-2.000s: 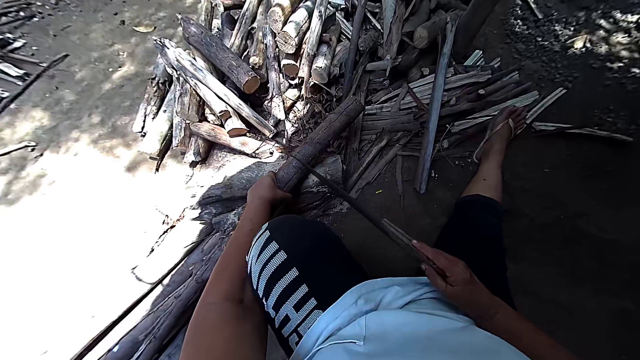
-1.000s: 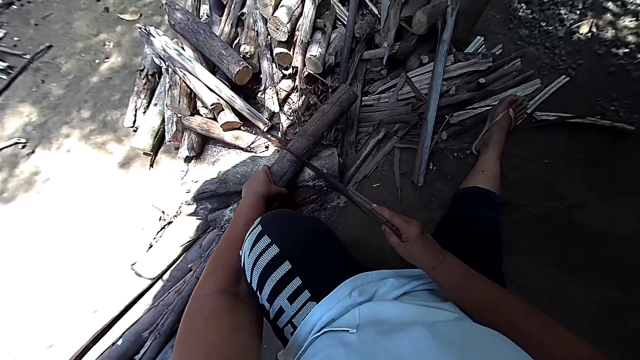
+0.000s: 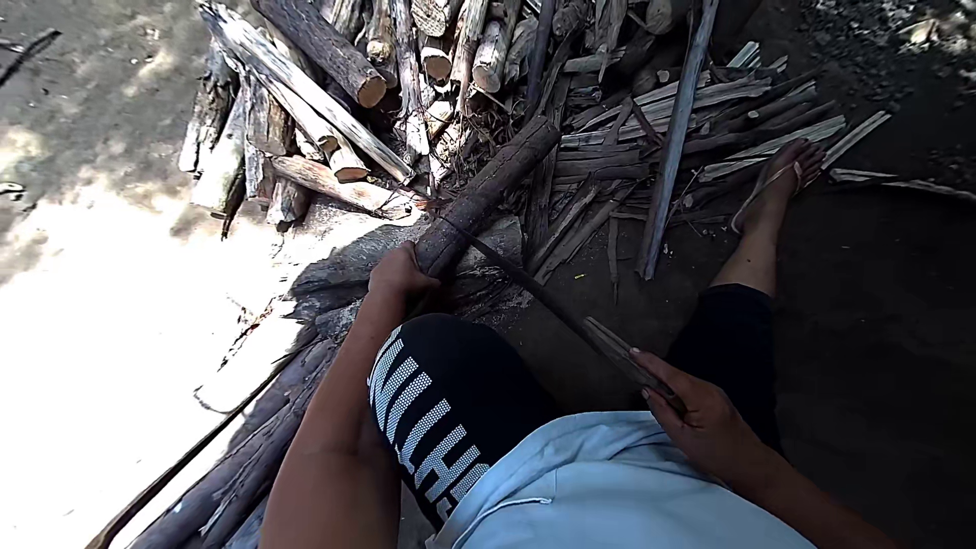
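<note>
A dark round log [image 3: 492, 191] lies slanting across a thick weathered log on the ground. My left hand [image 3: 402, 273] grips its near end. My right hand [image 3: 690, 404] is closed around the wooden handle of a long, narrow dark saw [image 3: 534, 288], whose teeth are too small to make out. The blade runs up and left from that hand and crosses the dark log just beyond my left hand. Whether it has cut into the bark cannot be told. My left knee is close below the log's near end.
Cut round logs [image 3: 335, 57] are heaped beyond the dark log. Split sticks [image 3: 709, 95] lie at the right, near my foot in a sandal, with a long grey pole [image 3: 677, 145] across them. Long dark trunks [image 3: 252, 457] stretch along the lower left.
My right hand moved up and left toward the log, then back down and right, with the saw still in it. My left hand has kept its hold on the log.
</note>
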